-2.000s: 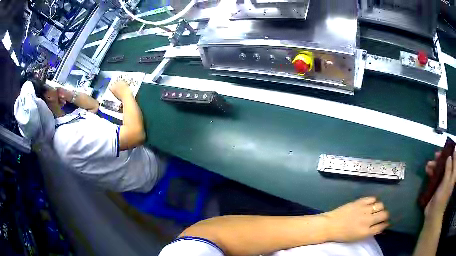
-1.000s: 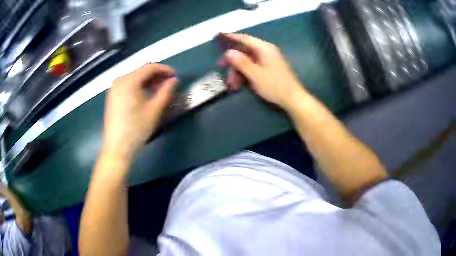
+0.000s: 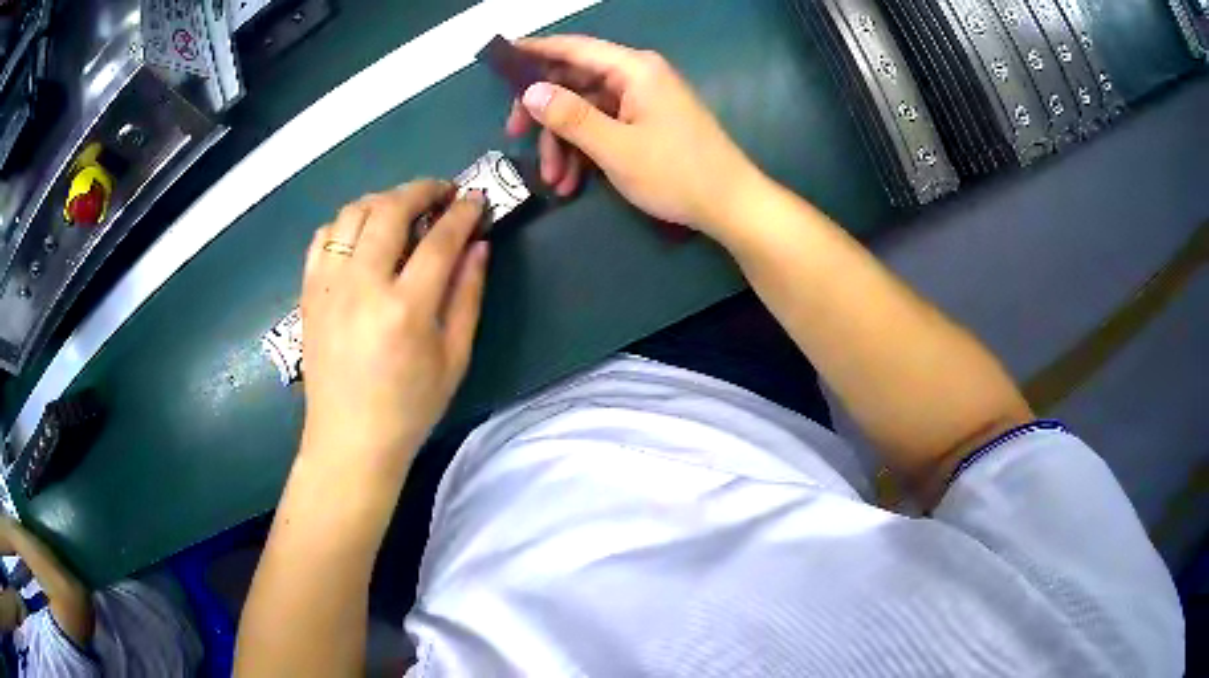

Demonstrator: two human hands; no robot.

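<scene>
A slim silver bar module [image 3: 496, 190] lies on the green bench in front of me, its two ends showing. My left hand [image 3: 391, 298] lies over its middle and grips it, hiding most of its face. My right hand [image 3: 636, 130] is just beyond the bar's right end and holds a small dark reddish-brown block [image 3: 511, 61] between thumb and fingers. The block is raised and apart from the bar.
Several bar modules [image 3: 1014, 80] lie side by side at the right of the bench. A dark bar [image 3: 56, 440] sits at the far left. A white rail [image 3: 285, 162] borders the bench; a red emergency button [image 3: 88, 199] is beyond. Another person's arm [image 3: 51, 579] shows lower left.
The view has turned toward the right, bringing the stacked bars in. My left hand has moved from beside the bar onto it. My right hand has come with the block to near the bar's right end.
</scene>
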